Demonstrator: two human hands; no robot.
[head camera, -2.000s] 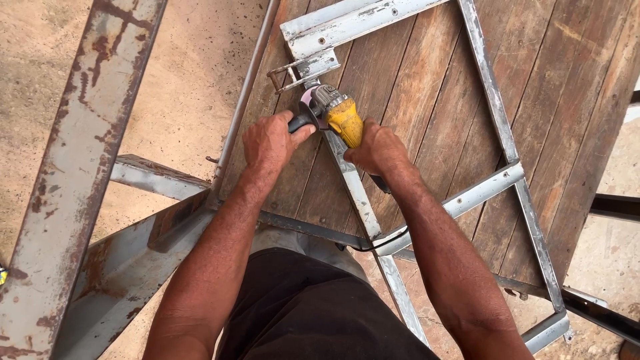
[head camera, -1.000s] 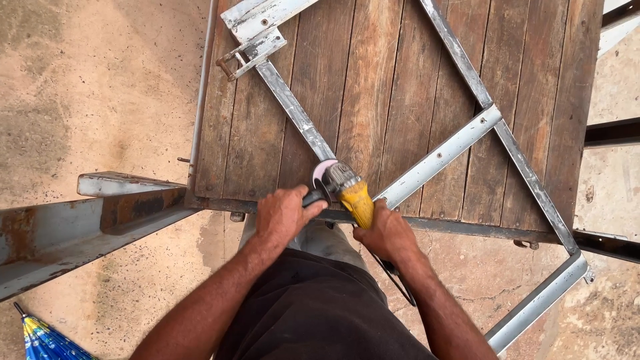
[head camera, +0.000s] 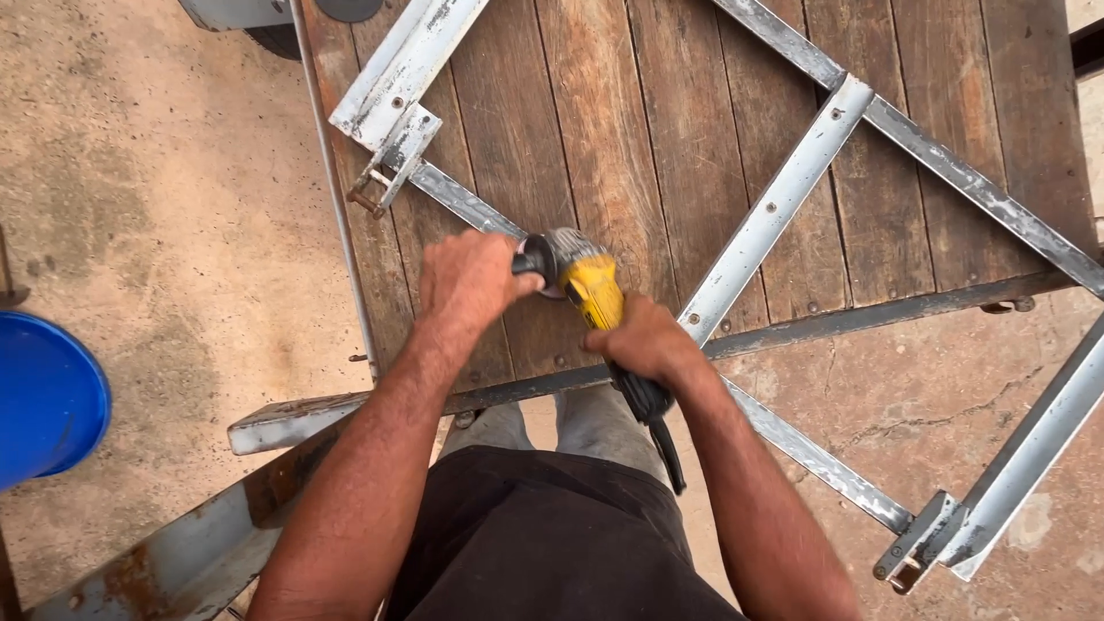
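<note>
A yellow and black angle grinder (head camera: 593, 280) is held in both hands over a metal frame. My left hand (head camera: 470, 280) is closed around its black side handle. Around the rear of its body my right hand (head camera: 642, 341) is wrapped, with the cord hanging below. The grinder's disc is mostly hidden behind the guard and handle, at the frame's near rail; whether it touches cannot be told. The frame of grey, worn-painted steel angle (head camera: 772, 207) lies on a wooden plank bed, its near right corner jutting past the edge. A metal bracket (head camera: 405, 151) sits at its left corner.
The plank bed (head camera: 690, 147) has a dark metal edge (head camera: 862, 321). A rusty steel beam (head camera: 172, 552) runs at lower left, beside a shorter metal piece (head camera: 293, 423). A blue round container (head camera: 52, 397) stands on the ground at far left. Part of a tyre (head camera: 276, 41) shows at top left.
Both hands stay on the grinder. Against the frame, the grinder moved from near the bracket down the rail, then partway back up. The view has shifted and turned considerably.
</note>
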